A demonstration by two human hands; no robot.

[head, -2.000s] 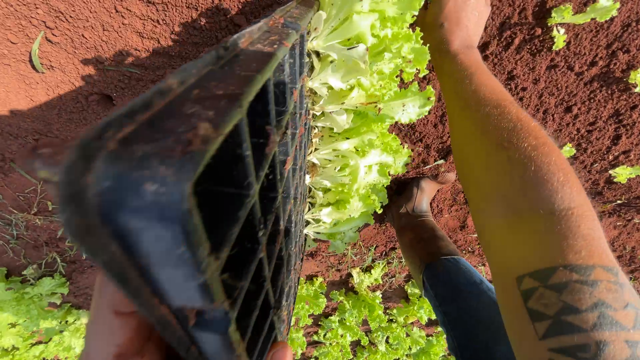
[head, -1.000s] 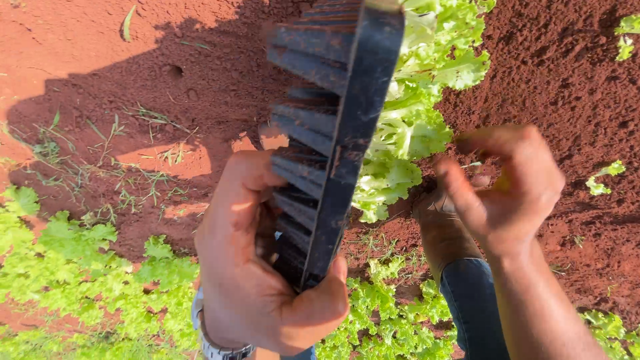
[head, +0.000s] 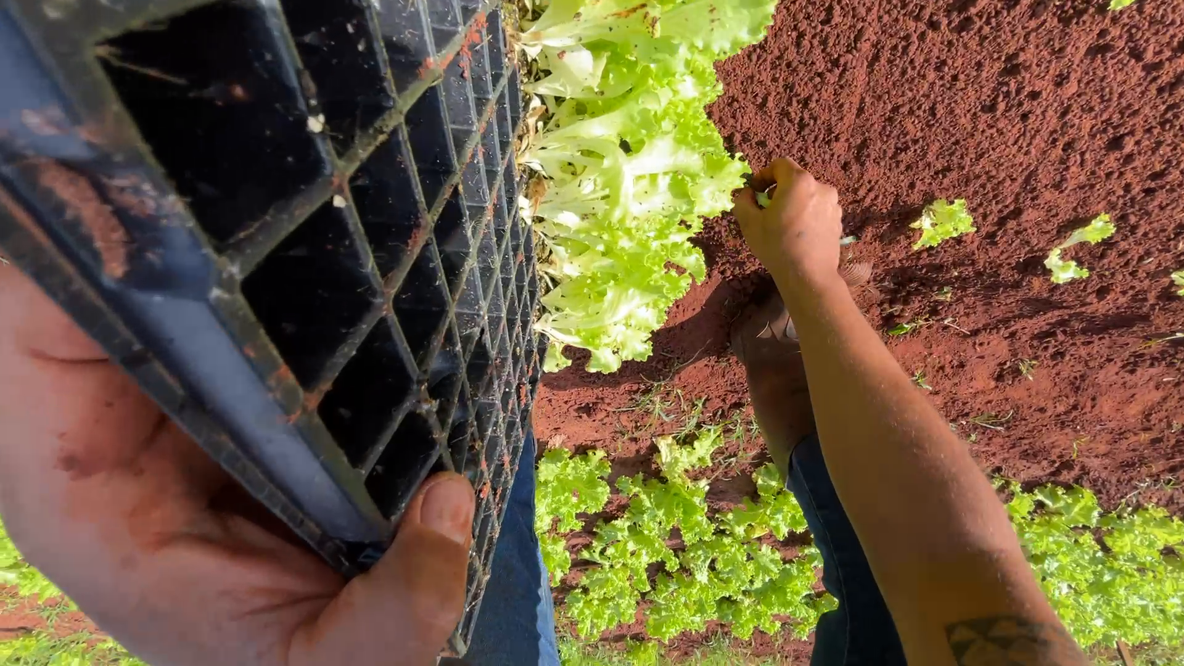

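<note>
My left hand (head: 240, 536) grips the near edge of a black plastic seedling tray (head: 370, 296), its thumb over the rim; many cells on the near side are empty. Along the tray's far part stand lettuce seedlings (head: 629, 185) with light green frilly leaves. Just right of those leaves, my right hand (head: 792, 217) is closed, with a bit of green showing at its fingertips; most of what it pinches is hidden by the fingers. Beneath it lies reddish-brown soil (head: 879, 102).
Small lettuce seedlings (head: 943, 223) stand in the soil to the right, one more (head: 1078, 248) beyond. Larger lettuce plants (head: 684, 546) grow in a row at the bottom. My foot (head: 772, 342) is on the soil below my right hand.
My right hand was open with fingers spread one second ago; its fingers are now closed, beside the tray's lettuce leaves. The tray has turned, showing its cells, in my left hand.
</note>
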